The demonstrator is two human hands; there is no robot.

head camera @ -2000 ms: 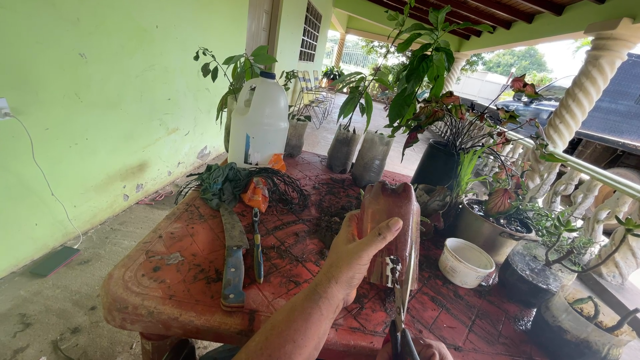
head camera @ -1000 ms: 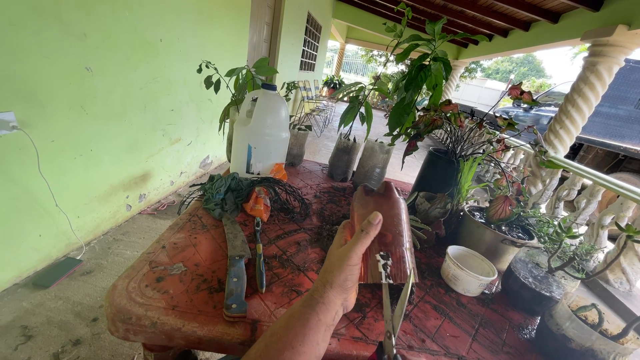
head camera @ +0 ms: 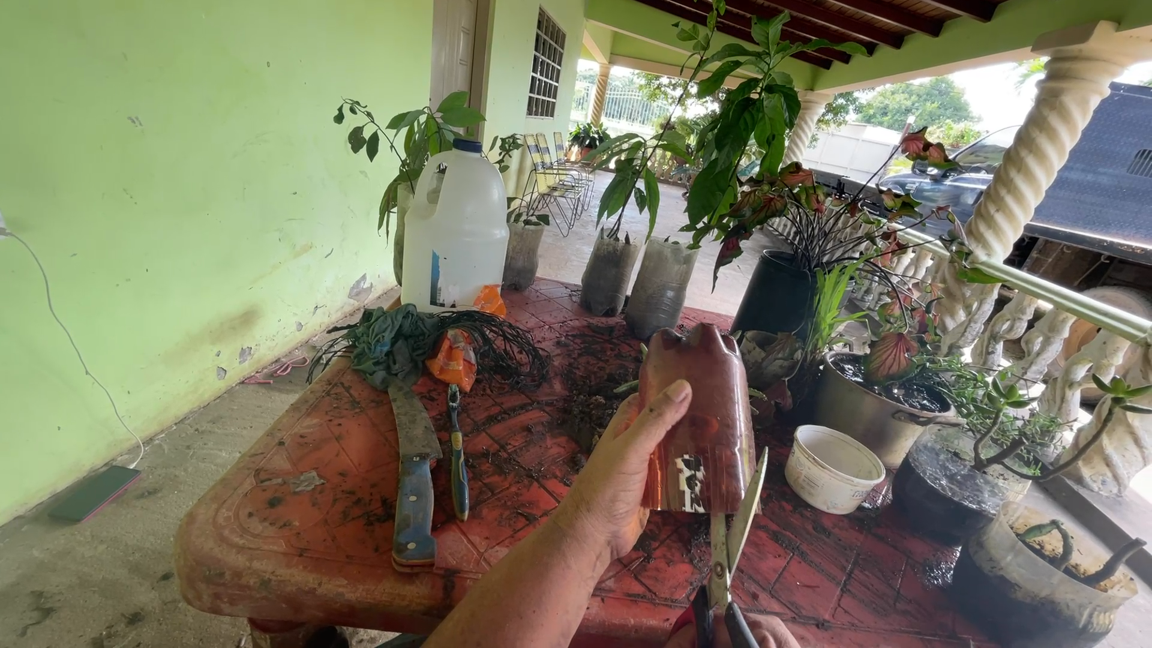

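My left hand [head camera: 630, 459] grips a clear plastic bottle bottom [head camera: 706, 405], cut end toward me, base pointing away. At the lower edge of the view, my right hand [head camera: 742, 630] holds scissors [head camera: 724, 576] by their handles, partly out of view. The scissor blades are apart, one under the bottle's cut rim and the other to its right. A blue-handled knife [head camera: 414, 486] and a smaller blue-handled tool [head camera: 458, 454] lie on the red table at left, below a dark green cloth [head camera: 396, 342] and an orange wrapper [head camera: 453, 360].
The soil-strewn red plastic table [head camera: 252, 513] holds a large translucent jug [head camera: 456, 234], bottle planters [head camera: 661, 288] behind and a white tub [head camera: 834, 468] at right. Several potted plants, among them a metal pot [head camera: 877, 414] and a clear planter [head camera: 1048, 576], line the right side.
The scissors have parted from nearly closed blades two seconds ago to widely spread ones. My left hand still holds the bottle bottom, which has tilted slightly.
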